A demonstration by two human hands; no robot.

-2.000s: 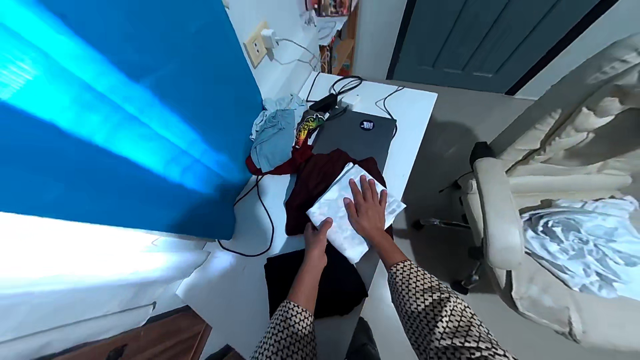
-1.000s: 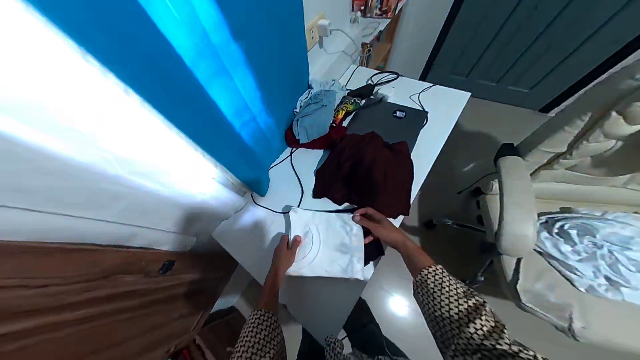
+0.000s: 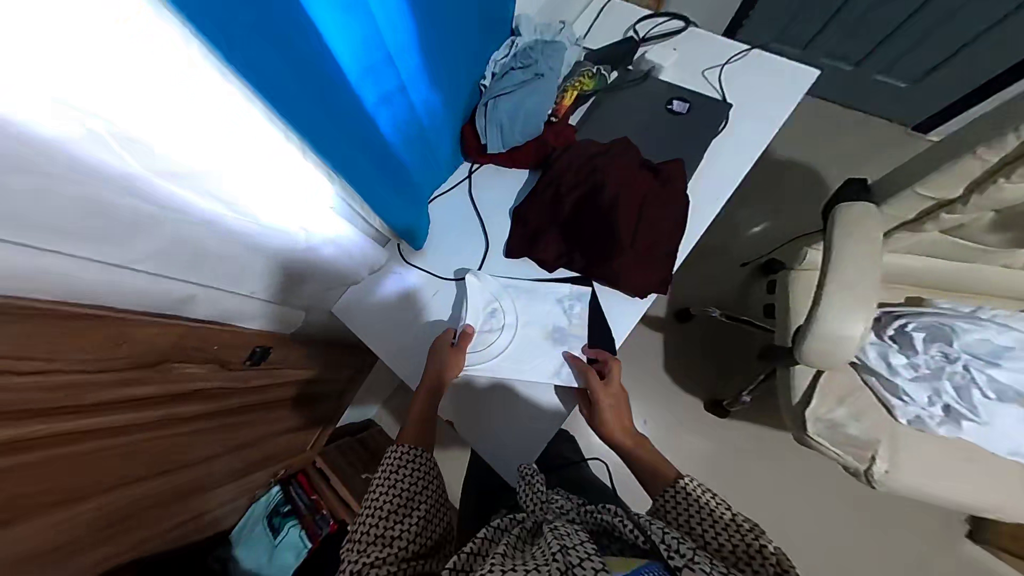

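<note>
A white folded garment (image 3: 532,328) with a round neckline at its left end lies over a black folded cloth (image 3: 602,324) near the front of the white table. My left hand (image 3: 450,352) pinches its left edge, thumb on top. At its lower right corner, my right hand (image 3: 598,384) grips the edge between thumb and fingers. Beyond it rests a dark maroon garment (image 3: 604,212), partly over a closed dark grey laptop (image 3: 656,116). Light blue clothing (image 3: 524,88) and a red cloth (image 3: 512,152) are heaped beside the blue curtain.
Black cables (image 3: 480,216) cross the white table (image 3: 760,88). A blue curtain (image 3: 384,104) hangs at the left, above a wooden cabinet (image 3: 144,384). On the right, a cream armchair on casters (image 3: 840,288) holds a crumpled white-grey cloth (image 3: 952,368).
The white garment was over the maroon one two seconds ago; now it lies nearer the table's front, over the black cloth. My right hand has moved down to its lower right corner.
</note>
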